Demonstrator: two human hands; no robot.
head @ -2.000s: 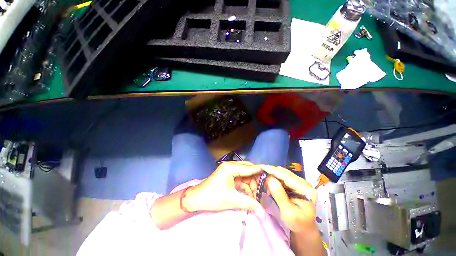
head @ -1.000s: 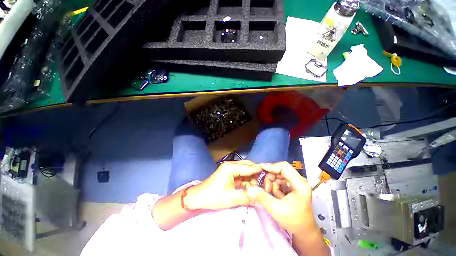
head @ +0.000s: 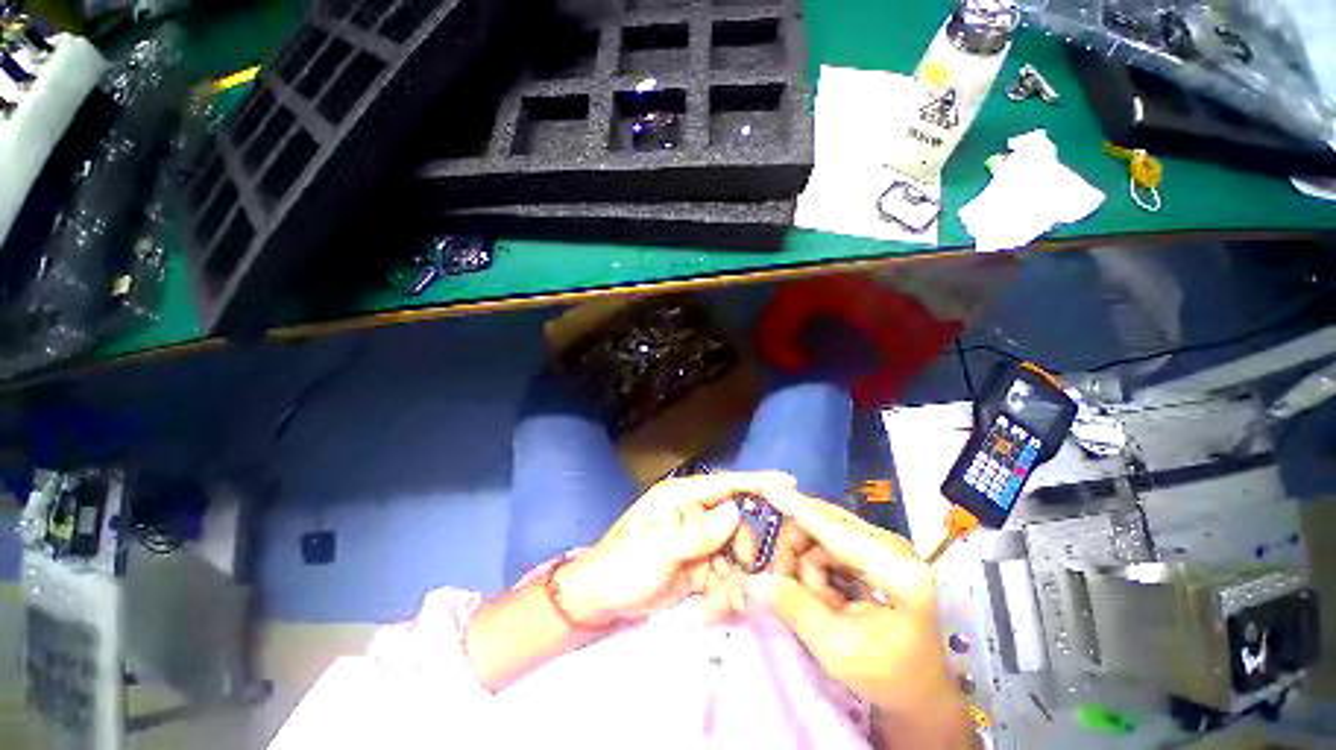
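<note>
A small dark housing [head: 759, 531] with a rounded frame is held between the fingertips of both hands, over the lap. My left hand [head: 657, 545] grips its left side. My right hand [head: 857, 593] holds its right side, with the fingers curled in. A thin dark thing shows between the right fingers; I cannot tell what it is. Parts of the housing are hidden by the fingers.
Black foam trays [head: 615, 179] lie on the green bench [head: 586, 267]. A bottle [head: 952, 95], a crumpled wipe [head: 1030, 194] and a dark loop [head: 908, 205] are at right. A parts box [head: 645, 359] is below. A handheld meter [head: 1008, 447] lies by the metal machine [head: 1077, 586].
The housing has turned between the fingers and shows more of its face. The right hand has shifted slightly right and down. The view has tilted a little.
</note>
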